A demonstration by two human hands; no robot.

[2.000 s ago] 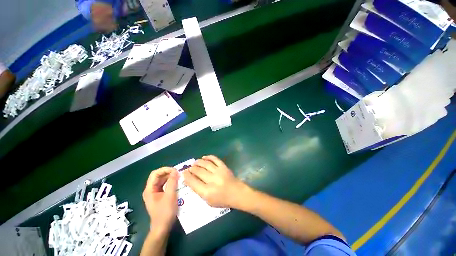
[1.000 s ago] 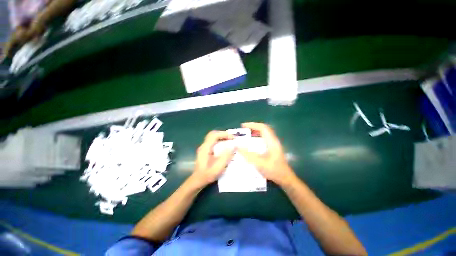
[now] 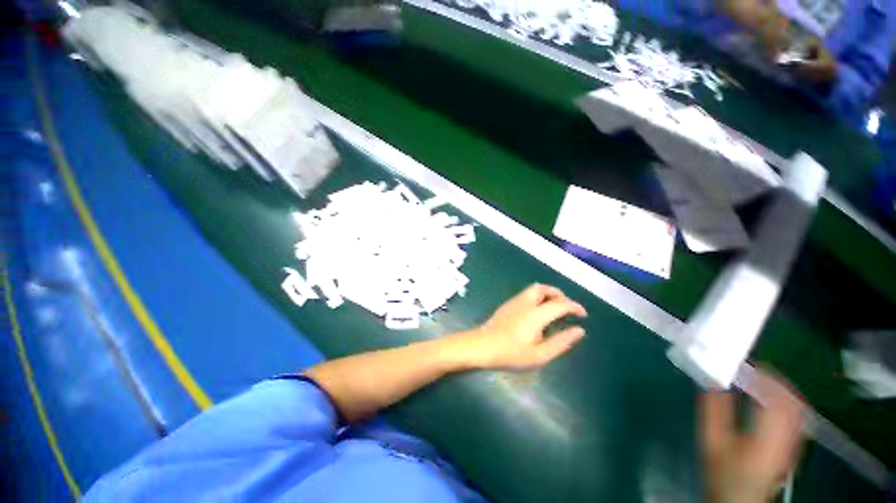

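Observation:
My left hand point(image 3: 535, 329) is over the green bench top, fingers apart and curved, holding nothing. My right hand point(image 3: 752, 437) is blurred at the lower right, beside the near end of the white stop bar point(image 3: 752, 280). Its fingers look apart and no box shows in it. A heap of white hang tabs point(image 3: 378, 251) lies on the bench left of my left hand. A white retail box with a blue side point(image 3: 617, 231) lies flat on the belt. A blurred pale box point(image 3: 872, 363) is at the right edge, beyond the rail.
The pale edge rail point(image 3: 491, 218) runs diagonally between bench and belt. Boxes stand in a leaning row point(image 3: 211, 98) at the bench's upper left. More boxes overlap by the bar point(image 3: 702, 162). Across the belt are tabs, slivers point(image 3: 653, 67) and another person's hands point(image 3: 786, 44).
The view has swung left. My hands have parted, and the box they held is out of them. My right hand has moved out to the rail; a blurred box now shows beyond it.

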